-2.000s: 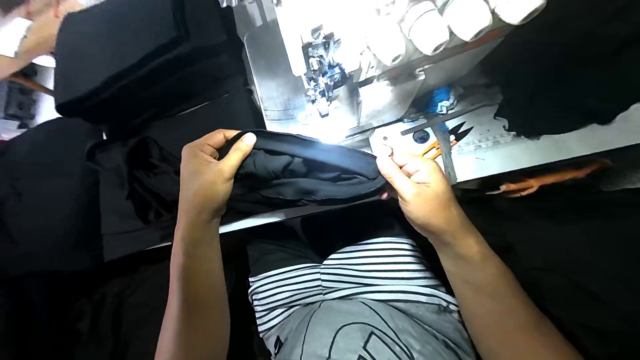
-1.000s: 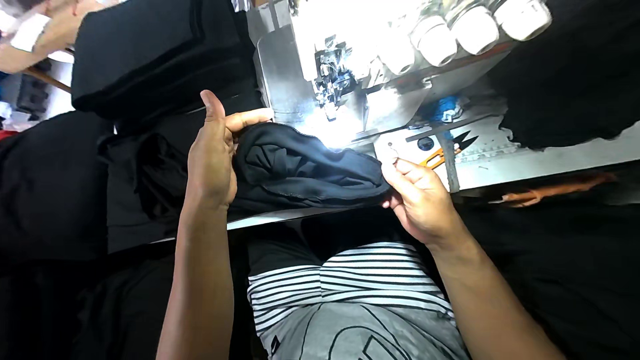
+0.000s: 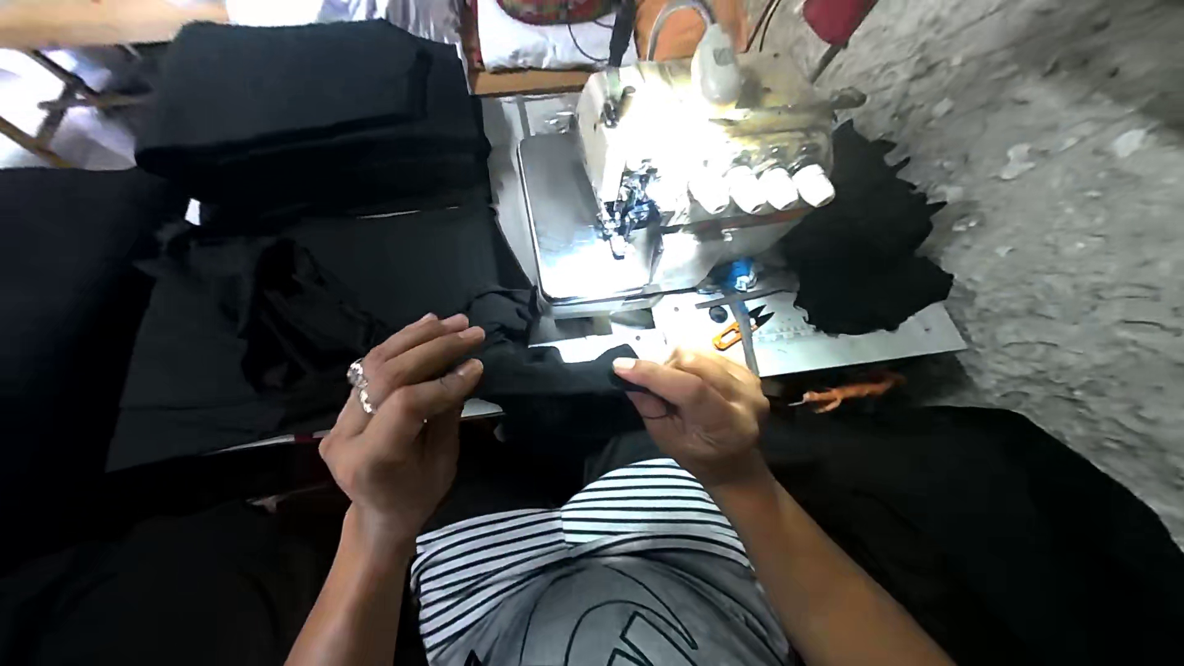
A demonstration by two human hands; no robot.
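Note:
My right hand (image 3: 708, 407) pinches the end of a piece of black fabric (image 3: 564, 370) between thumb and fingers, low in front of the sewing machine. The fabric stretches left from it and passes behind my left hand (image 3: 402, 412). That hand is raised with its fingers extended, rings on it; whether it touches or grips the cloth cannot be told. Just beyond the fabric stands a lit overlock sewing machine (image 3: 638, 185) with a metal bed plate (image 3: 569, 222) and several white thread cones (image 3: 763, 188).
Folded black cloth is piled (image 3: 305, 92) at the upper left, with more loose black fabric (image 3: 314, 305) below it. Orange-handled thread snips (image 3: 740, 328) lie on the table right of the machine. A black cloth (image 3: 869, 240) hangs over the table's right part, beside a rough wall (image 3: 1045, 185).
The black fabric was spread in a wide loop between my hands and is now drawn out narrow. My left hand has let its earlier pinch go. The view has shifted, showing more of the wall.

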